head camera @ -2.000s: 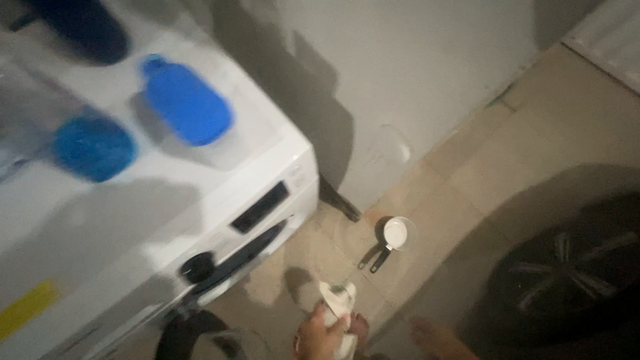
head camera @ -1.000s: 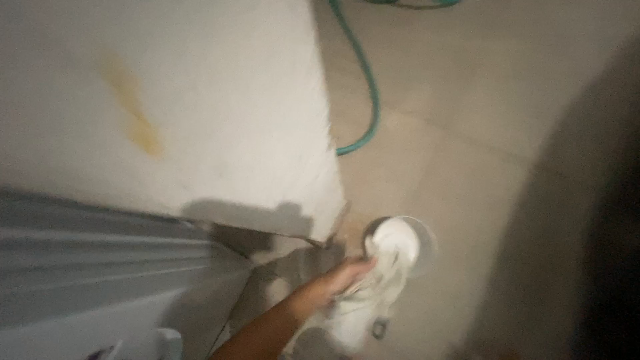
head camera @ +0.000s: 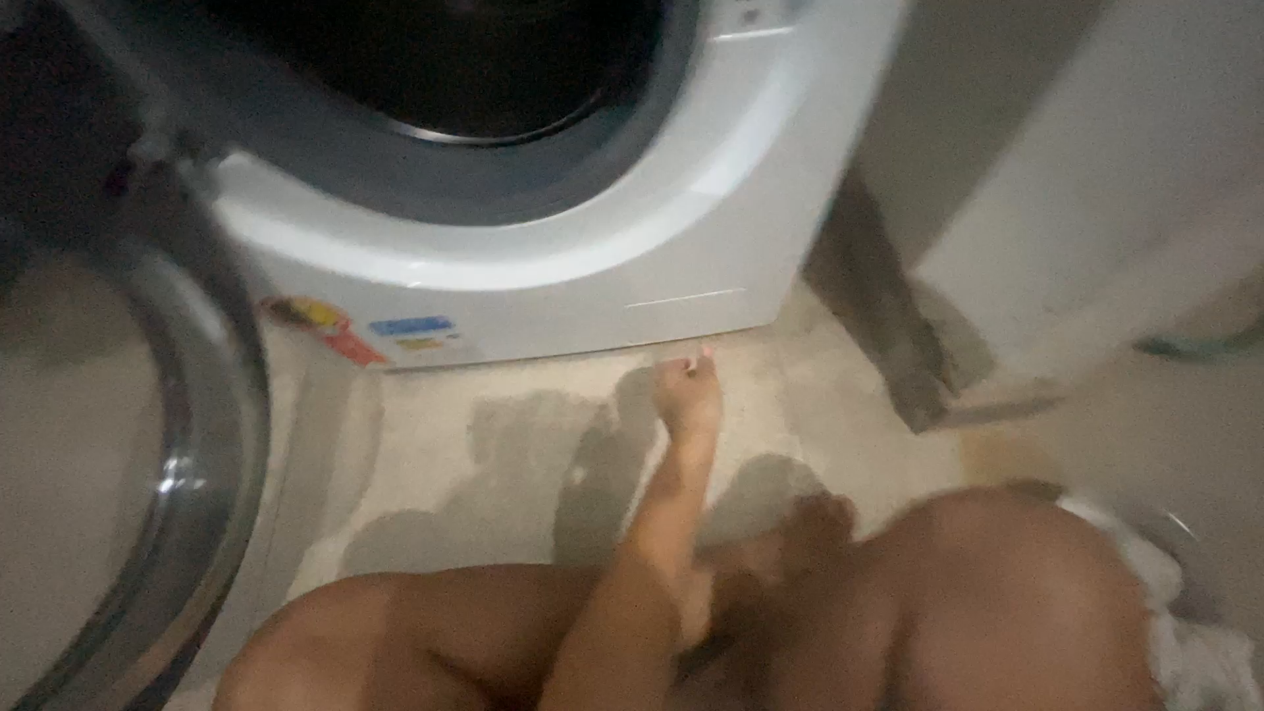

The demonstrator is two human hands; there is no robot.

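My left hand (head camera: 688,387) is low at the front bottom edge of a white washing machine (head camera: 553,306), with its fingers partly curled. Blur hides whether it holds anything. The machine's round door (head camera: 212,474) stands open at the left, and its drum (head camera: 474,69) is dark inside. My right hand is not in view. A crumpled white cloth (head camera: 1210,662) lies beyond my right knee, beside what looks like a round clear rim (head camera: 1180,538).
My bent knees and a foot (head camera: 825,518) take up the lower middle. A pale wall corner (head camera: 1066,197) stands at the right, with a dark upright piece (head camera: 879,316) between it and the machine. Part of a green hose (head camera: 1185,346) shows on the tiled floor (head camera: 444,425).
The view has swung strongly to the machine's open front. My left hand, earlier by the white cloth and round container, is now at the machine's base, apart from the cloth.
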